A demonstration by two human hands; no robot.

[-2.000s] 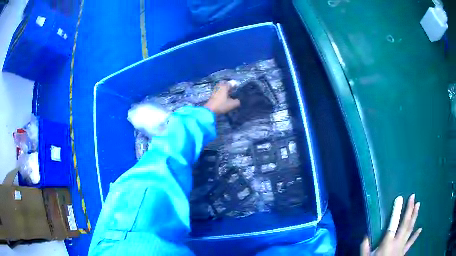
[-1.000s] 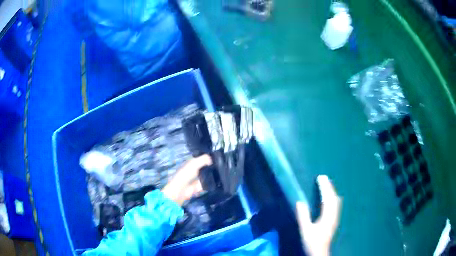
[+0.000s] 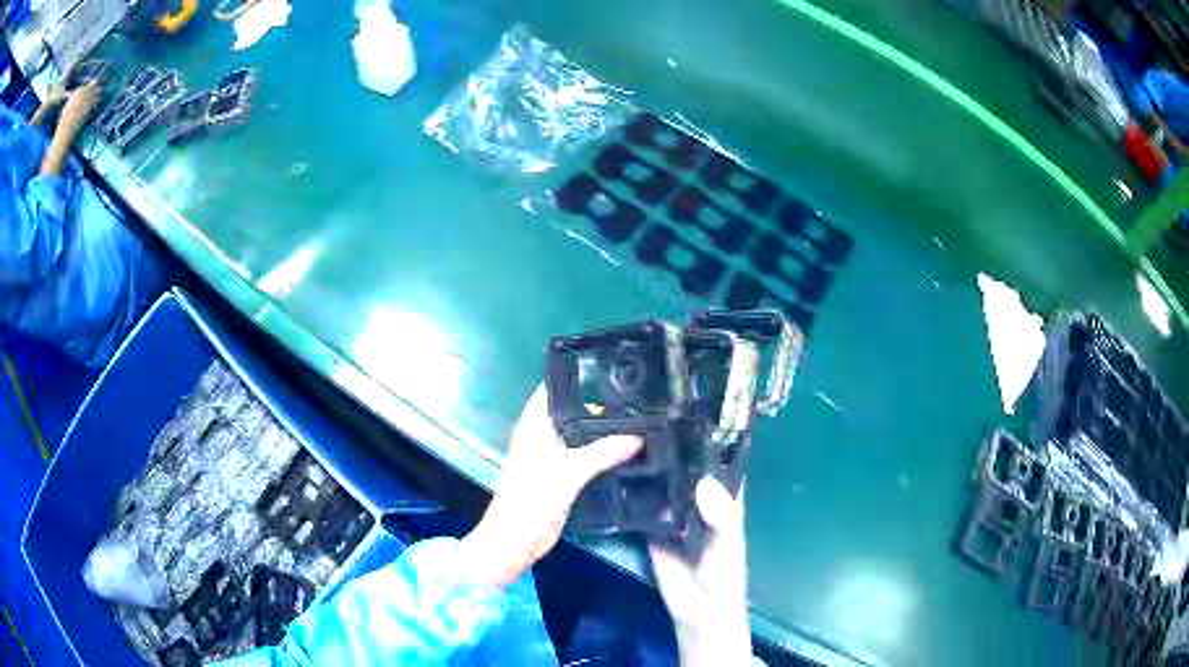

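Several grey-black plastic housings [image 3: 616, 378] are held together over the front edge of the green bench, their windows with round lens holes facing up. My left hand [image 3: 535, 489] grips them from the left, its thumb across the front housing. My right hand [image 3: 711, 560] holds them from below on the right, its thumb on the lower part. The undersides and most fingers are hidden. Behind them, flat matte black pads [image 3: 711, 215] with round holes lie in a grid on the bench.
The blue bin [image 3: 98, 437] with bagged parts stands at lower left. A clear plastic bag [image 3: 522, 111] and white bottle [image 3: 383, 50] lie beyond. Right are housings in a row [image 3: 1063, 547], a black tray [image 3: 1132, 404] and white paper [image 3: 1009, 341]. Another person's hands [image 3: 72, 111] work at upper left.
The view has swung right from bin to bench. My left hand has lifted the housings out of the bin and over the bench edge. My right hand, empty before, now holds them too.
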